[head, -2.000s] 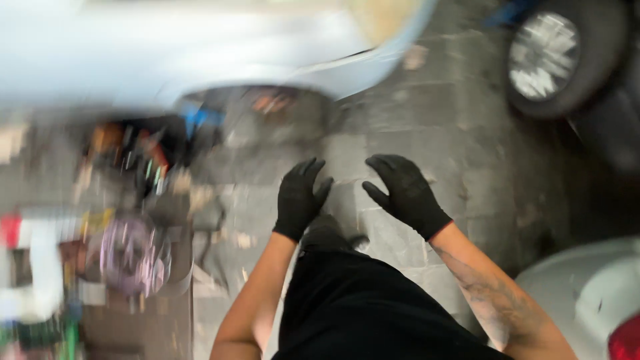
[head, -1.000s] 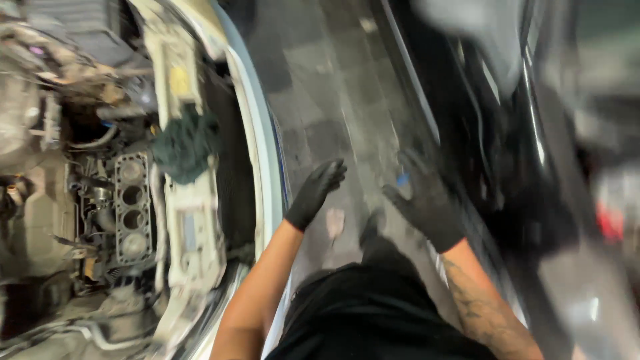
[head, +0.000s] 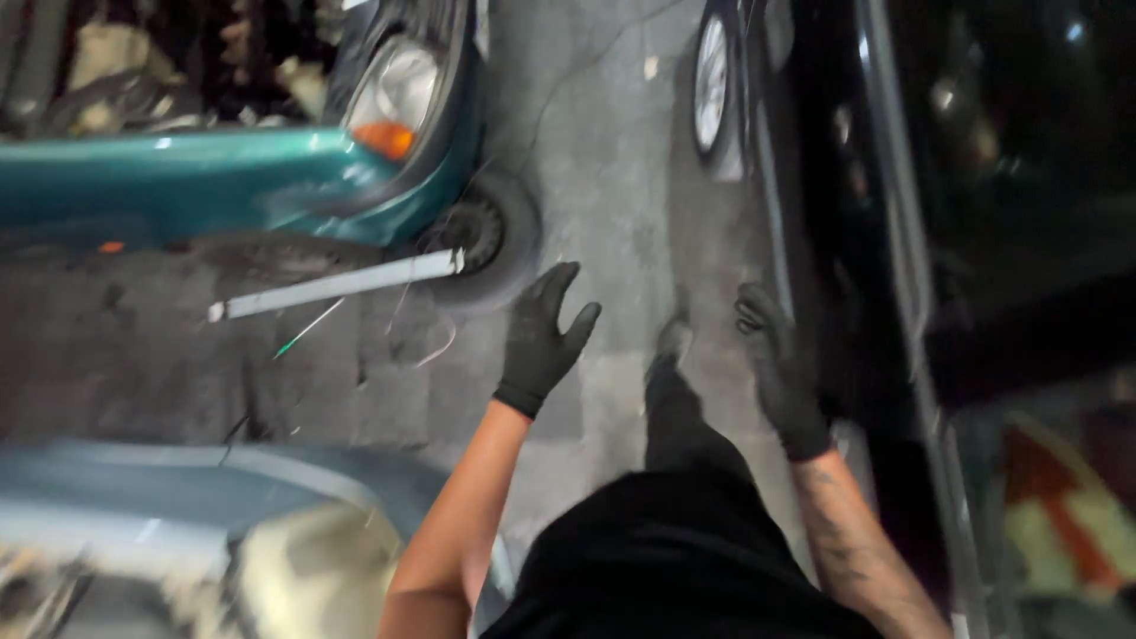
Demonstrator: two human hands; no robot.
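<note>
My left hand (head: 546, 337), in a dark glove, hangs over the grey floor with thumb and fingers apart and nothing in it. Nearest to it are a dark wheel with a tire (head: 524, 231) and a pale lamp-like tube or bar (head: 342, 286). My right hand (head: 781, 373), gloved the same way, is beside the lower side of a black car (head: 843, 266); its fingers look partly curled and no object shows in it. Whether it touches the car cannot be told.
A green car's bumper (head: 177, 177) and headlight (head: 399, 84) stand at the upper left. Another car's front edge (head: 311, 470) lies lower left. A thin green-tipped rod (head: 306, 328) is near the bar. The grey floor (head: 612, 204) runs between the cars.
The view has shifted greatly along the cars. The open engine bay seen at left one second ago is replaced by the green car, wheel and bar. Both gloved hands remain in front of my body.
</note>
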